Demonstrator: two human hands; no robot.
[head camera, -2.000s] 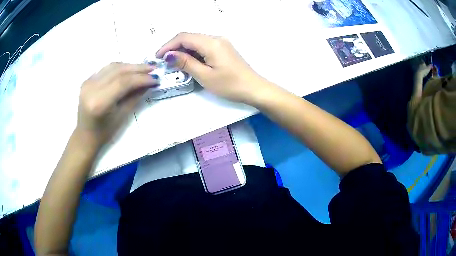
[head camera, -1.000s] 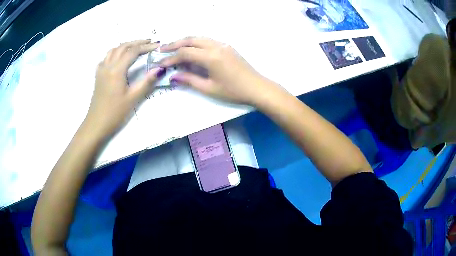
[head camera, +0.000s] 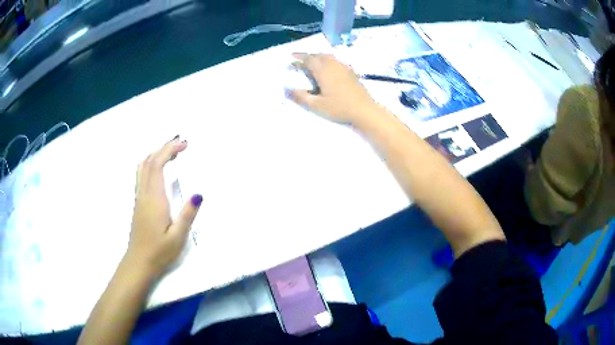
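My left hand (head camera: 160, 209) is over the left part of the white table cover (head camera: 249, 182), fingers and thumb apart, nothing visible in it. My right hand (head camera: 330, 87) is near the table's far edge, left of the printed pictures, its fingers and thumb curved with a gap between them. The area there is washed out white, so I cannot tell whether it holds something. The small white rounded case does not show clearly anywhere. A smartphone (head camera: 298, 296) with a pink-lilac screen lies on the lap below the table edge.
A pale upright block (head camera: 338, 20) stands at the table's far edge. A white cable (head camera: 270, 29) lies looped on the dark green conveyor (head camera: 195, 40). A slim black tool (head camera: 388, 79) lies by the blue picture (head camera: 442, 84). A person's brown sleeve (head camera: 563, 162) is at right.
My hands have parted from the small white case: the right moved forward and right, the left is now open. The case is no longer discernible. The view has tilted up, showing more conveyor.
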